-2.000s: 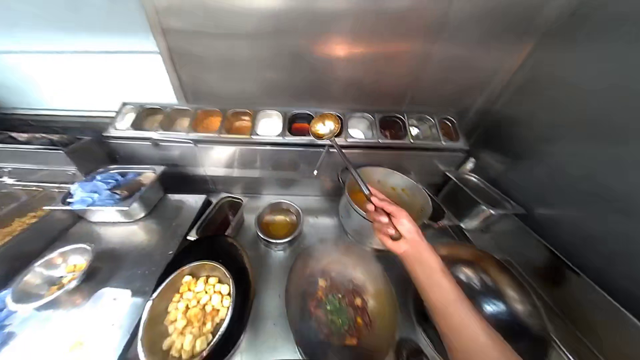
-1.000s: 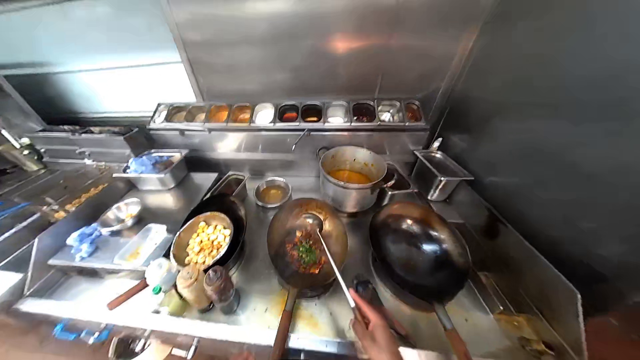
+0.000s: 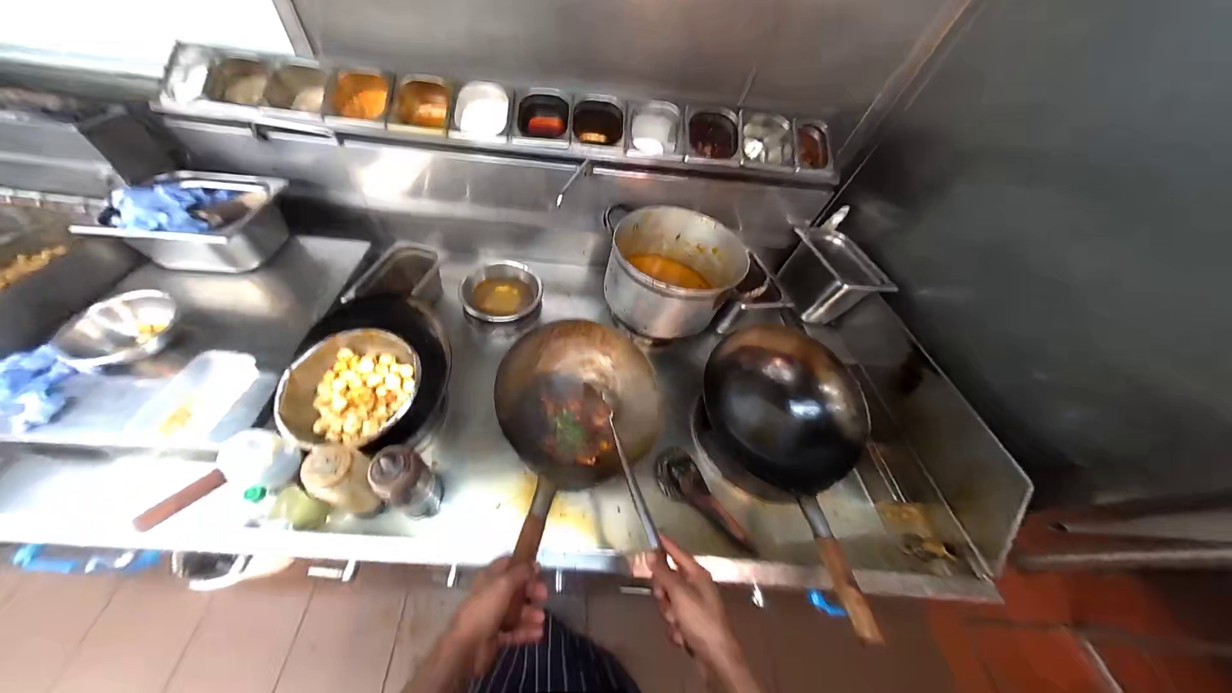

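My left hand (image 3: 507, 599) is closed around the wooden handle of a wok (image 3: 580, 351) at the centre. In the wok lies dark food with chopped green herbs (image 3: 570, 430) on top. My right hand (image 3: 685, 595) grips the long handle of a metal ladle (image 3: 632, 481), whose head rests in the wok, partly hidden in the food. To the right, a second dark wok (image 3: 784, 409) with a wooden handle sits on the stove. Behind the centre wok stands a large metal pot (image 3: 674, 308) of orange liquid.
A metal bowl of golden cubes (image 3: 364, 395) sits on a black wok at left, with bottles (image 3: 404, 481) in front. A rack of seasoning containers (image 3: 597, 123) runs along the back. A steel bowl of liquid (image 3: 500, 292) and a dark utensil (image 3: 703, 496) flank the centre wok.
The ladle was raised near the seasoning rack and then came down into the centre wok. My left hand now holds that wok's handle. The view has shifted.
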